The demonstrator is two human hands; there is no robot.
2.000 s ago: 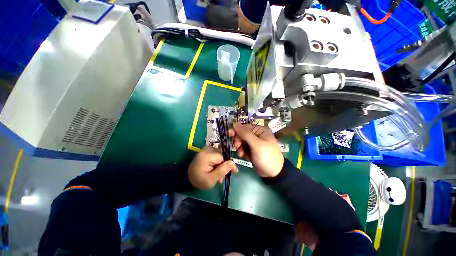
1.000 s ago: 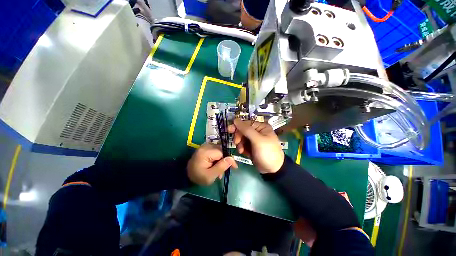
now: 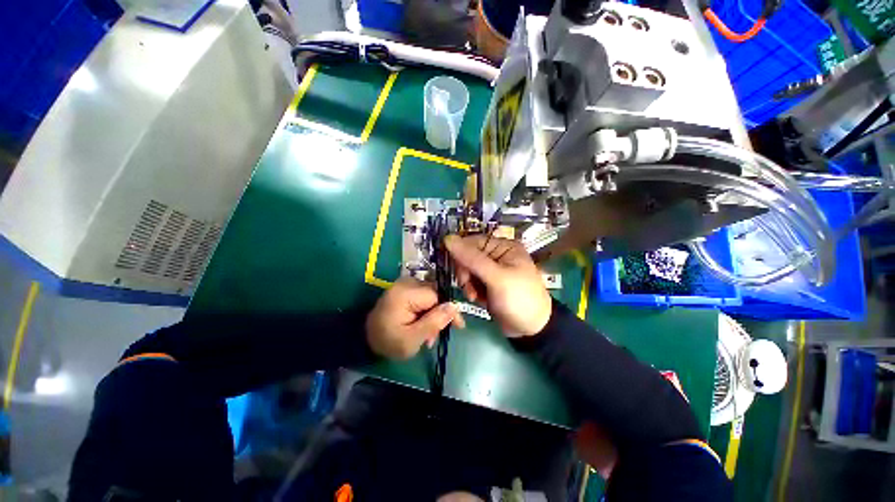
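A thin bundle of black cables (image 3: 442,343) stands out above and below my left hand (image 3: 404,319), which is shut on it. Its upper ends lie over the silver fixture plate (image 3: 416,235), and its tail reaches the bench's front edge. My right hand (image 3: 505,284) is just right of the bundle, with thumb and fingertips together at the upper cable ends. What the fingertips pinch is too small to make out; it may be a single cable end. The machine head (image 3: 638,88) with its guard plate (image 3: 508,127) stands above and right of the fixture.
A clear plastic cup (image 3: 445,113) stands behind the fixture. A blue parts bin (image 3: 667,275) and clear looped tubing (image 3: 785,196) are at the right. An off-white cabinet (image 3: 128,157) is at the left. A white fan (image 3: 731,368) is at the right bench edge. White corrugated conduit (image 3: 422,61) runs along the rear.
My right fingertips have moved slightly left, onto the upper part of the cable bundle. The upper cable ends sit closer together. My left hand keeps its hold.
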